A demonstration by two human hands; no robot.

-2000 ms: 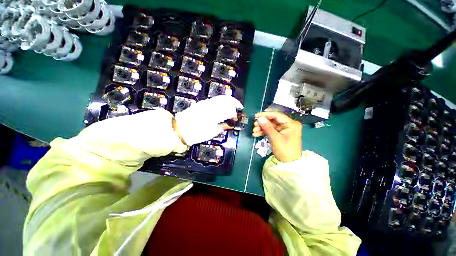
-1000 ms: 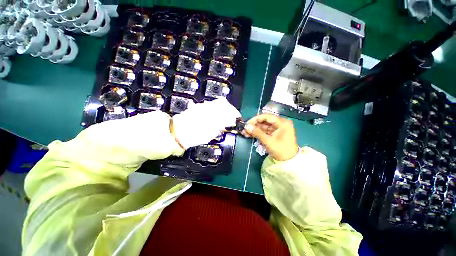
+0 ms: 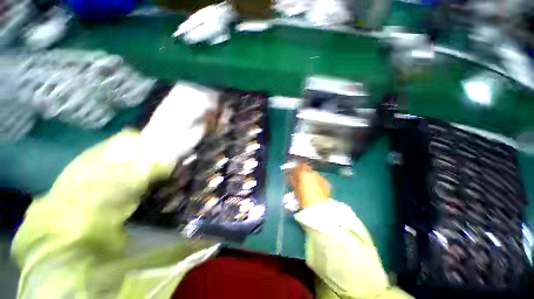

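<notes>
The picture is blurred. My gloved left hand [image 3: 186, 117] is over the far left part of the black blister tray [image 3: 234, 229]. Its fingertips are over the tray pockets, and whether it holds a module cannot be told. Modules [image 3: 249, 165] with silver centres sit in rows in the tray. My bare right hand [image 3: 309, 182] is on the green mat right of the tray, in front of the machine, its fingers pointing forward. Small white parts [image 3: 290, 201] lie beside it. Its fingertips are too blurred to show a grip.
The silver-grey machine [image 3: 325, 131] stands beyond my right hand. A second blister tray of modules [image 3: 474, 204] lies at the right. White ring housings [image 3: 88, 87] stand at the far left. White items [image 3: 208, 24] and a blue bin [image 3: 99, 8] are at the back.
The view has tilted up, showing more of the far bench. My left hand has moved from the tray's near right side to its far left. My right hand has parted from it.
</notes>
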